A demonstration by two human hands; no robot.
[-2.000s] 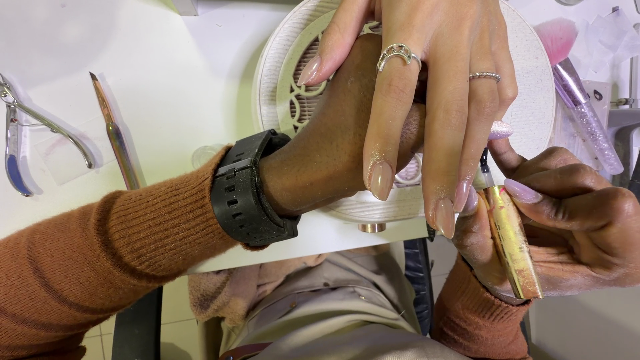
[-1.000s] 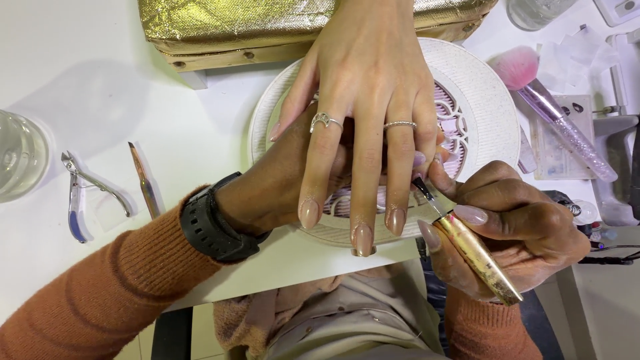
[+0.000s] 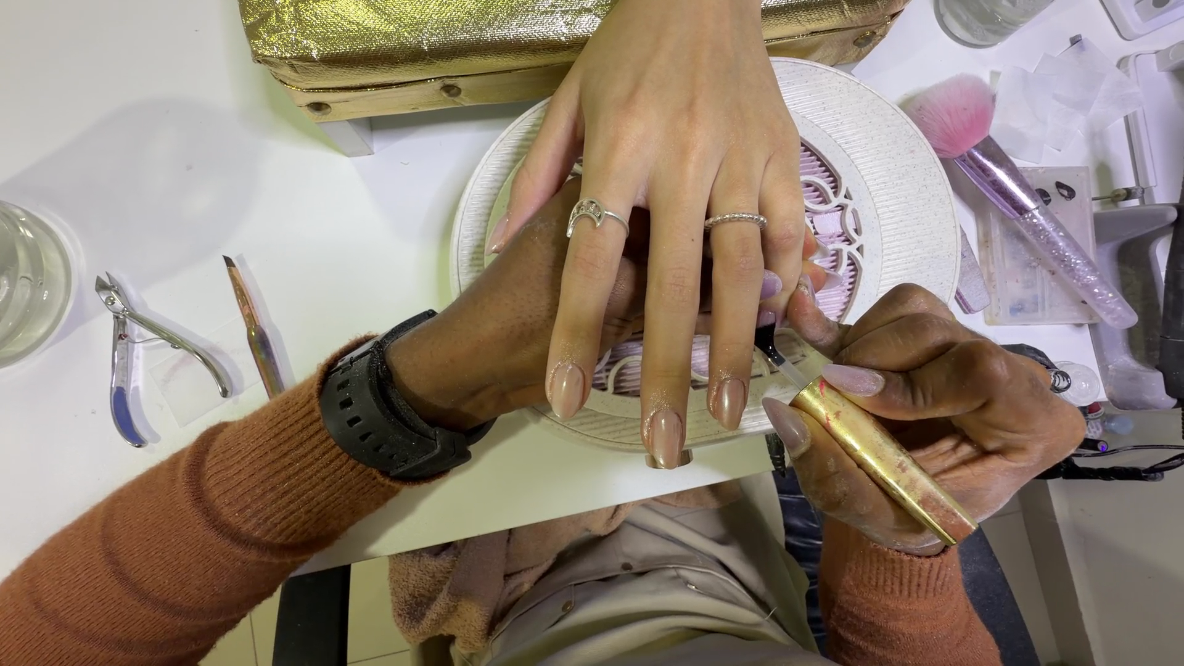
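My left hand (image 3: 527, 296), with a black watch (image 3: 388, 398) at the wrist, lies beneath another person's hand (image 3: 689, 176) and holds it near the little finger; my fingers are mostly hidden under it. That hand is palm down, fingers spread, with two silver rings and shiny beige nails. My right hand (image 3: 925, 407) grips a nail polish brush by its gold cap handle (image 3: 883, 458). The dark wet bristles (image 3: 768, 342) are at the tip of the person's little finger. Both hands are above a round white nail dust collector (image 3: 911, 213) with a pink grille.
Cuticle nippers (image 3: 120, 370) and a slim brush (image 3: 250, 324) lie at left, near a glass jar (image 3: 28, 277). A gold padded armrest (image 3: 416, 55) stands at the back. At right are a pink fluffy brush (image 3: 1017, 185), a clear case (image 3: 1064, 277) and white wipes (image 3: 1064, 92).
Two seconds ago the person's fingers covered more of my left hand; now they are spread wider. The brush in my right hand stays near the little finger. The view has shifted, showing the gold armrest.
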